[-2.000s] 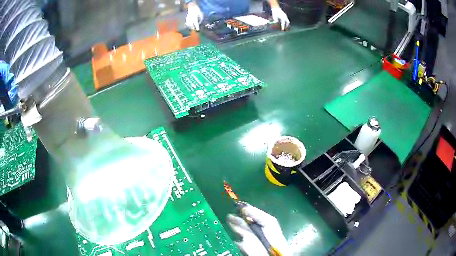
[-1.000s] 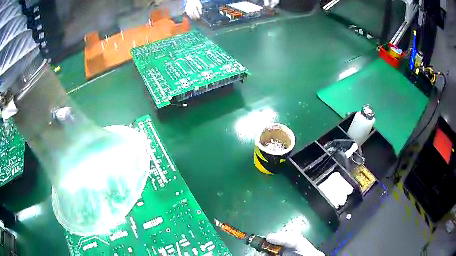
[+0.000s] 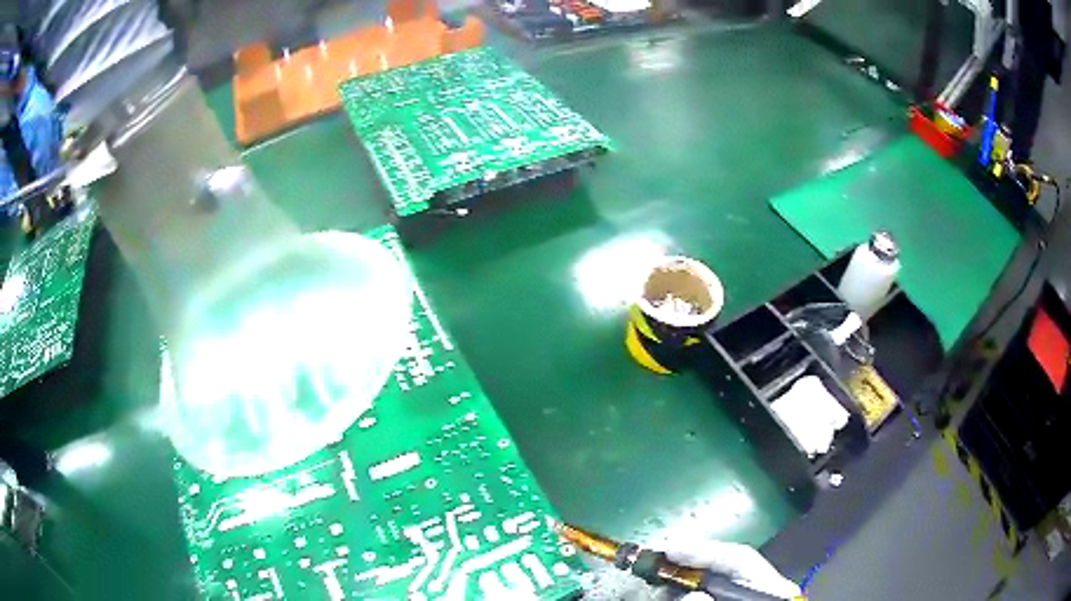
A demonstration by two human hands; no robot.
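A large green circuit board (image 3: 399,470) lies in front of me, partly hidden by the clear extractor hood (image 3: 294,352). My right hand (image 3: 734,566), in a white glove and cut off by the bottom edge, is closed around a soldering iron (image 3: 658,566). The iron's coppery front points left, its tip at the board's right edge near the lower corner; I cannot tell if it touches. My left hand is not in view.
A striped tub (image 3: 675,311) and a black divided tray (image 3: 752,364) with a white bottle (image 3: 869,272) and white wipes stand at the right. A second board (image 3: 470,129), an orange fixture (image 3: 352,71) and another board (image 3: 41,305) lie beyond and left. A ribbed duct (image 3: 112,47) hangs upper left.
The view has shifted. The iron has moved down from between board and tub to the board's right edge. The coworker's gloved hands at the far side have left the view.
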